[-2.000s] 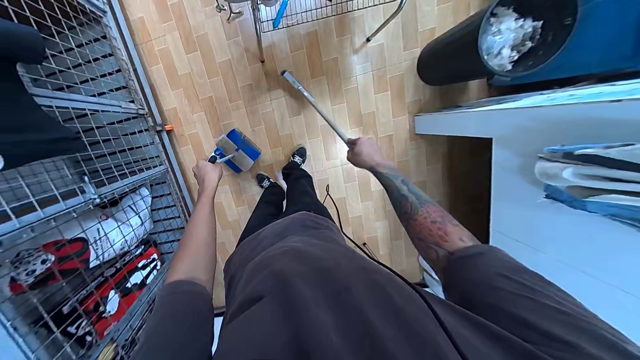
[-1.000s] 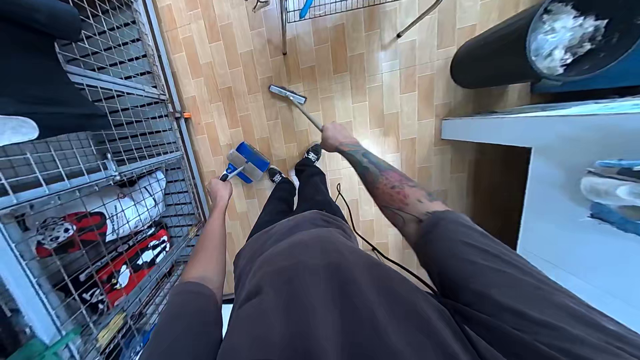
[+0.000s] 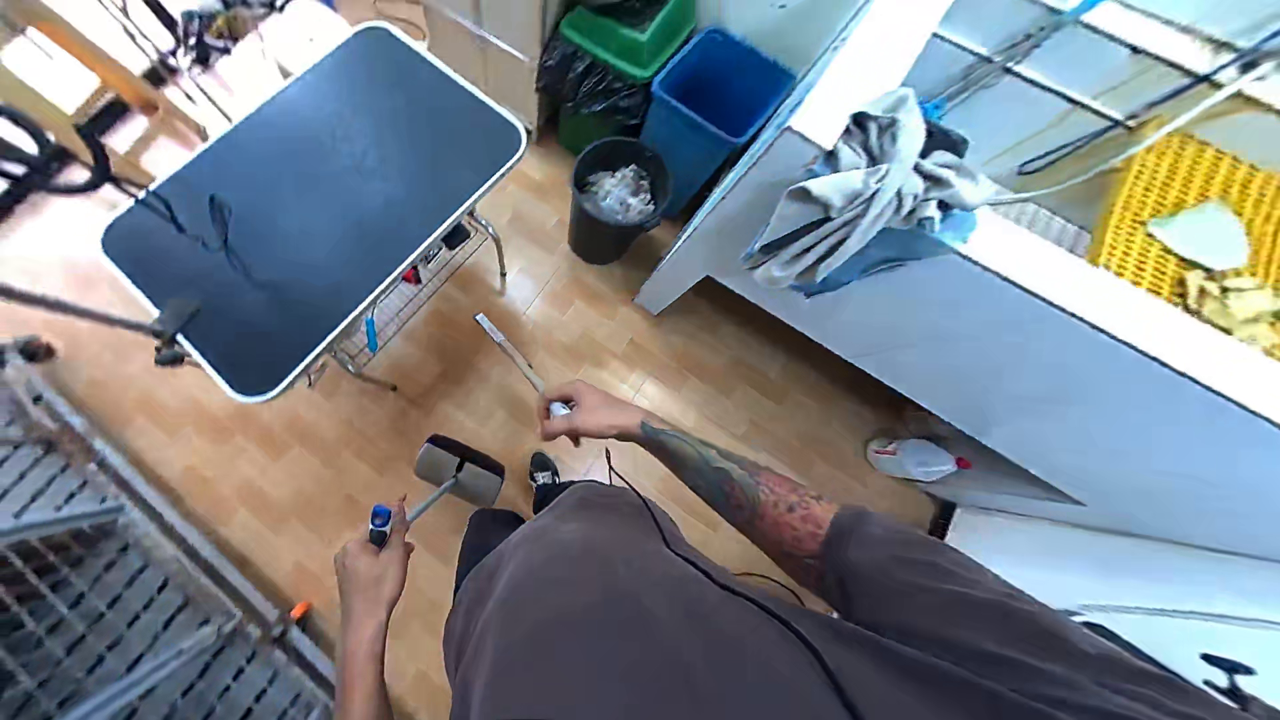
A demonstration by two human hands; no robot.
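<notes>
My left hand (image 3: 372, 570) is closed around the blue-tipped grip (image 3: 380, 525) of a long-handled tool. Its thin rod runs to a wide grey and dark head (image 3: 460, 470), which looks like a dustpan, low over the wood-patterned floor near my shoe (image 3: 543, 470). Ahead of my body, my right hand (image 3: 590, 412) grips the pale handle of another long tool (image 3: 515, 352). That one slants away to the upper left and ends in a narrow head; whether it is a broom or a squeegee cannot be told. The two tools are apart.
A black-topped folding table (image 3: 330, 200) with a wire shelf stands ahead left. Beyond it are a black bin (image 3: 600, 235) holding fluff and a blue bin (image 3: 700, 110). Towels (image 3: 870, 200) hang over a white tub wall (image 3: 900, 340). A metal cage (image 3: 120, 600) is at lower left; a plastic jug (image 3: 912, 458) lies right.
The view has swung up and turned, bringing the tabletop and tub into sight. Both hands keep hold of their tools. The left tool's head showed blue earlier and now shows grey and dark.
</notes>
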